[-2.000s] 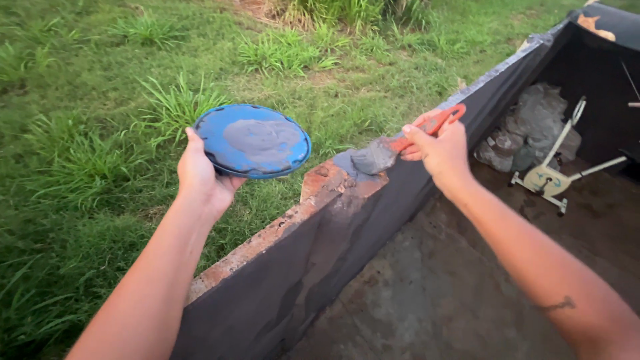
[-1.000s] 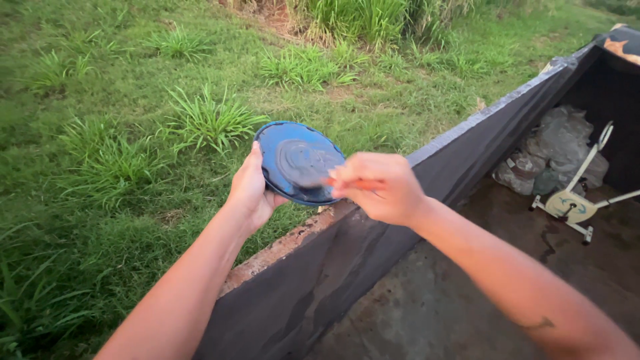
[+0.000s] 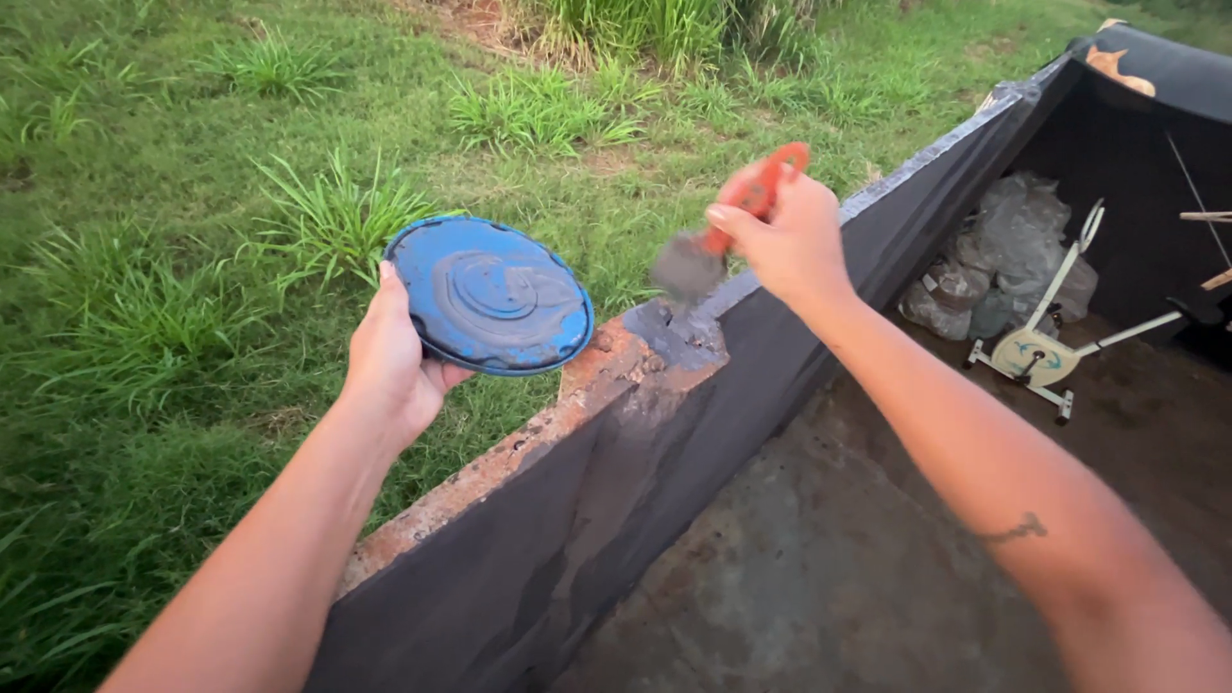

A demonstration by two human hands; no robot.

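My left hand (image 3: 399,361) grips the edge of a round blue lid (image 3: 500,294), tilted above the grass, with dark grey wet coating smeared over its face. My right hand (image 3: 784,231) is shut on the red handle of a paintbrush (image 3: 691,268); its grey-loaded bristles point down, blurred, close over the top of the wall (image 3: 616,361). Whether the bristles touch the wall I cannot tell. A grey coated patch (image 3: 679,332) covers the wall top beneath the brush, while the nearer stretch of the top is bare reddish masonry.
Grass (image 3: 192,318) with taller tufts lies left of the wall. On the right, a concrete floor (image 3: 770,558) holds clear plastic bags (image 3: 1020,241) and a white exercise bike (image 3: 1035,356). An orange cat (image 3: 1116,69) rests on the far dark wall.
One second ago the brush was over the lid; my right hand has since lifted it away to the right, above the wall top. My left hand still holds the lid.
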